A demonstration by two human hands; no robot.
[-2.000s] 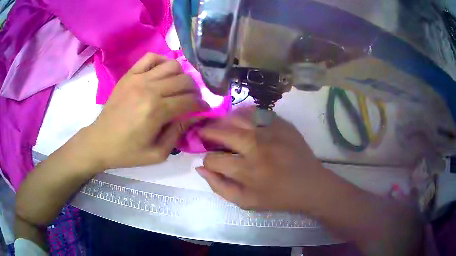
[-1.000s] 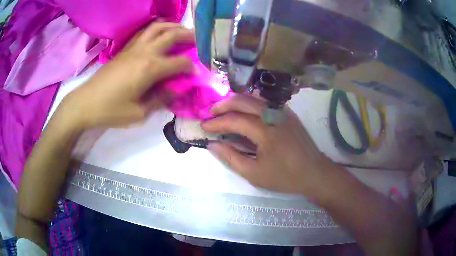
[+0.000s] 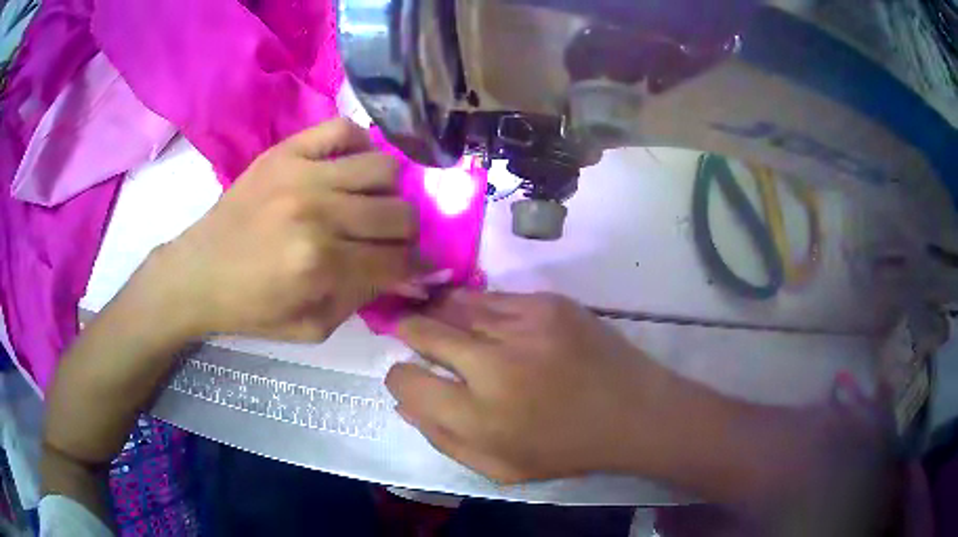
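A hot-pink garment (image 3: 200,79) lies from the upper left to the needle area of the sewing machine (image 3: 651,105). A narrow part of it lies under the bright lamp spot, and its near end is between my hands. My left hand (image 3: 305,231) holds the cloth left of the needle area, fingers bent over it. My right hand (image 3: 504,378) pinches the near edge of the cloth, just in front of the machine head. The fingertips of both hands nearly meet. The needle tip is hidden by glare.
Green and yellow scissor handles (image 3: 741,236) lie under the machine arm. Paler pink cloth (image 3: 95,136) lies at the left. A ruler scale (image 3: 278,404) runs along the table's front edge. A small pink item (image 3: 847,388) is at the right.
My right hand has moved down towards the front edge. My left hand has moved slightly down and now holds the cloth flatter and straighter. The dark-edged gap in the bed is now covered.
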